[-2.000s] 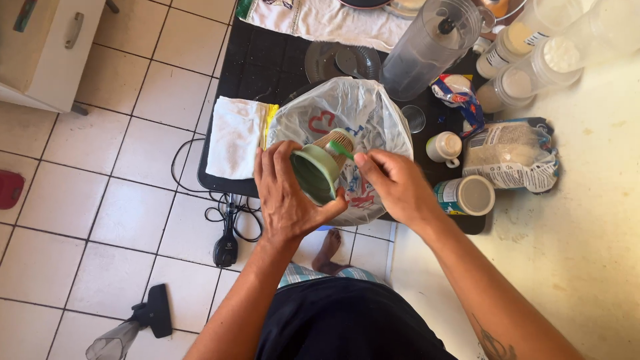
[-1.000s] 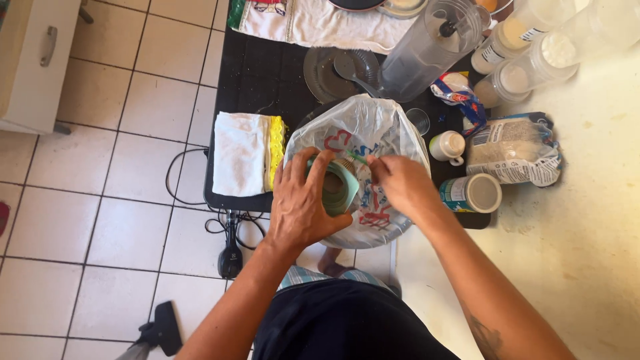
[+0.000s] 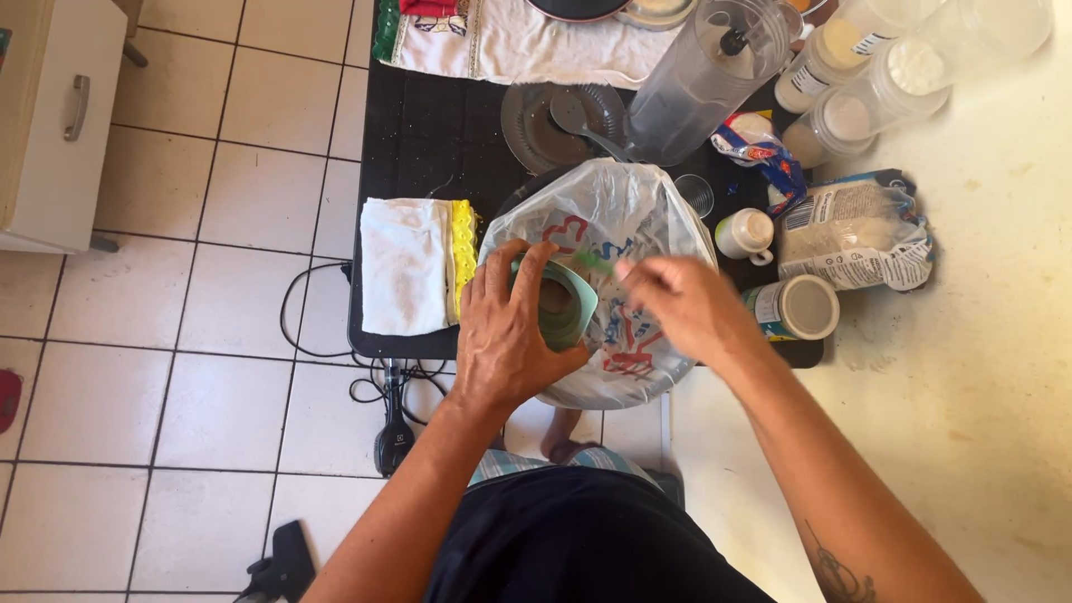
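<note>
My left hand (image 3: 519, 327) grips a green cup-like container (image 3: 578, 293) from its left side, its round opening facing up toward me. My right hand (image 3: 682, 306) pinches a small green tool (image 3: 593, 261), blurred, just right of the container's rim; its kind cannot be told. Both hands are over a bin lined with a white plastic bag (image 3: 624, 184) that bears red and blue print. How much is inside the container is hard to see.
On the black table (image 3: 419, 126) lie a folded white cloth (image 3: 404, 268), a dark plate (image 3: 523, 134) with a spoon (image 3: 578, 117), a clear blender jar (image 3: 699, 84), a white mug (image 3: 744, 234), a can (image 3: 808, 308) and a plastic bag of grains (image 3: 854, 234). Several clear jars stand at upper right.
The container has turned from tilted, with its opening toward the lower left, to opening upward. My right hand with the green tool has moved slightly away from it.
</note>
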